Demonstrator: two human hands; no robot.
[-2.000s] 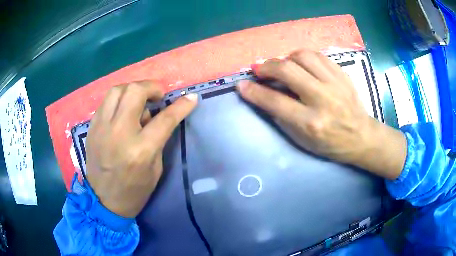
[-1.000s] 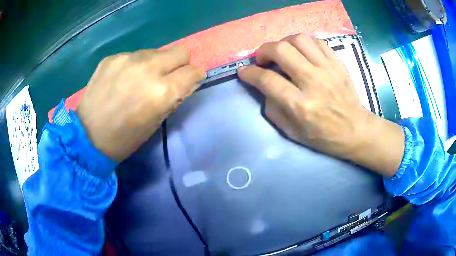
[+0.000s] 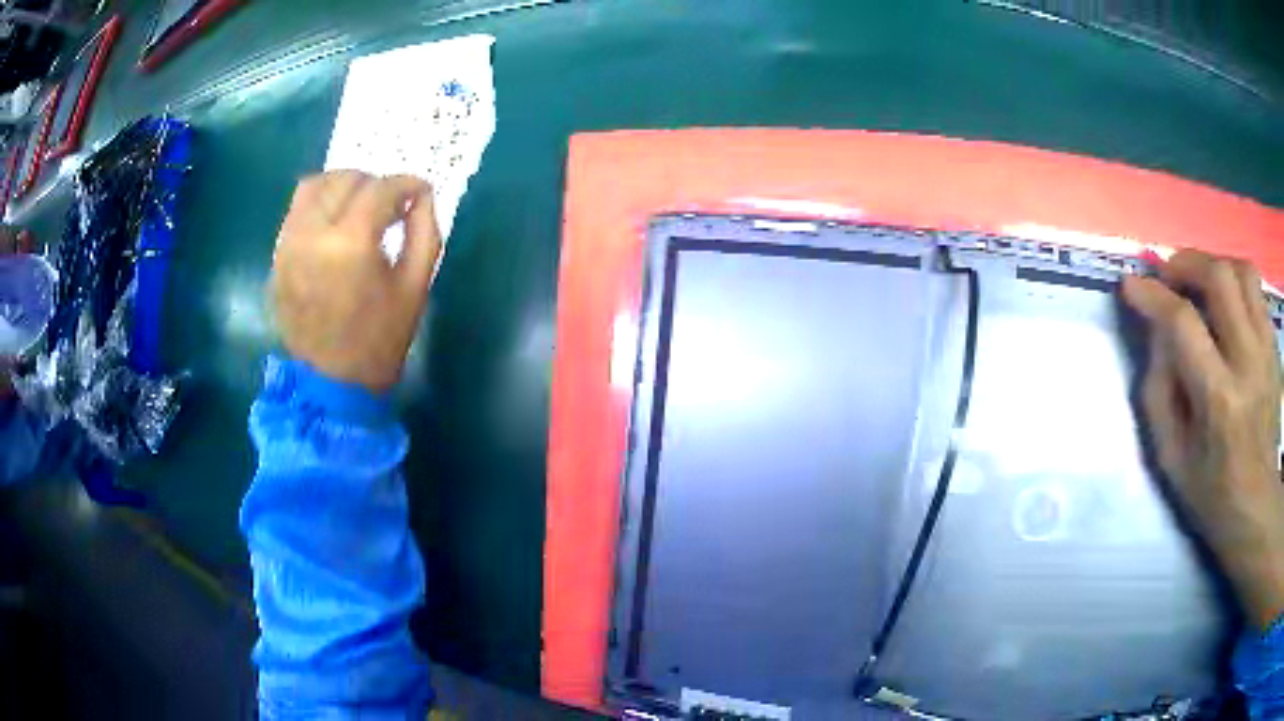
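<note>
The grey laptop lid (image 3: 789,451) lies inner side up on a red foam pad (image 3: 592,423). A thin black display cable (image 3: 925,535) runs across it from the far edge to the near edge. A narrow camera board strip (image 3: 1063,255) sits along the far edge. My right hand (image 3: 1211,395), at the right, has its fingertips at that far edge; whether they grip anything is hidden. My left hand (image 3: 352,275) is off the lid to the left, over a white note, thumb and fingers drawn together; no part shows in it.
The handwritten note (image 3: 423,120) lies on the green mat (image 3: 486,352) left of the foam. A blue-edged cable bin (image 3: 148,268) with dark shiny wrapped leads is at far left, with part of another person's hand (image 3: 11,380) beside it. Red-framed pieces (image 3: 85,85) are at upper left.
My left hand has left the lid's far edge and moved left over the note. The view has swung left, bringing the cable bin into sight. My right hand stays at the far edge.
</note>
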